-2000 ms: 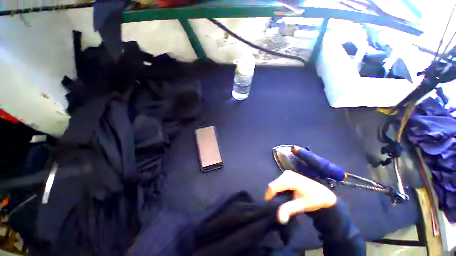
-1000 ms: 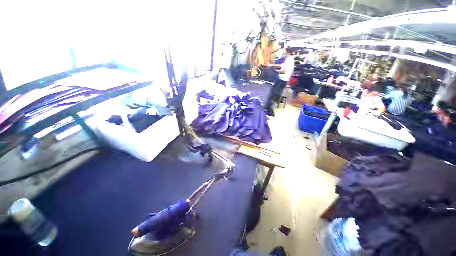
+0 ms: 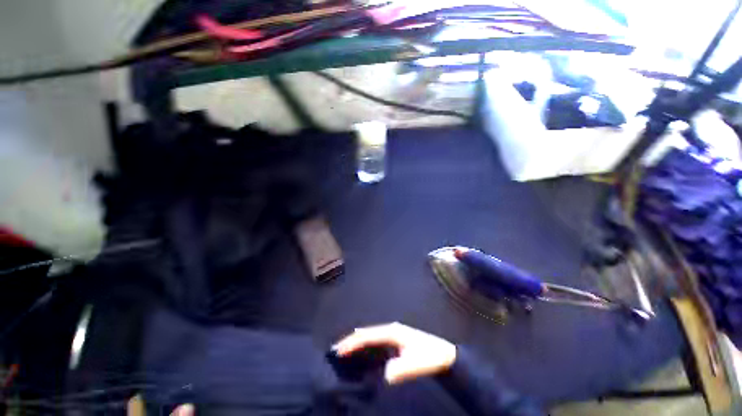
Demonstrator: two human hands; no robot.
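Observation:
My right hand is low at the centre, thumb and fingers closed around a bunched edge of a dark garment piece. The piece lies flatter to the left of it, near my body. Only blurred fingertips of my left hand show at the bottom left edge, by the cloth; the rest is cut off. A dark cloth heap covers the table's left side. The steam iron rests right of centre, away from my hands. A smartphone lies flat beside the heap.
A clear bottle stands at the back. A white box with dark pieces is at the back right. A green bar crosses the back. The iron's cable runs right, towards a purple-blue cloth bundle.
The view swung right to the factory floor, then back to the table. Against the oldest frame, my right hand is lower and further left, the cloth is flatter, and left fingertips now show.

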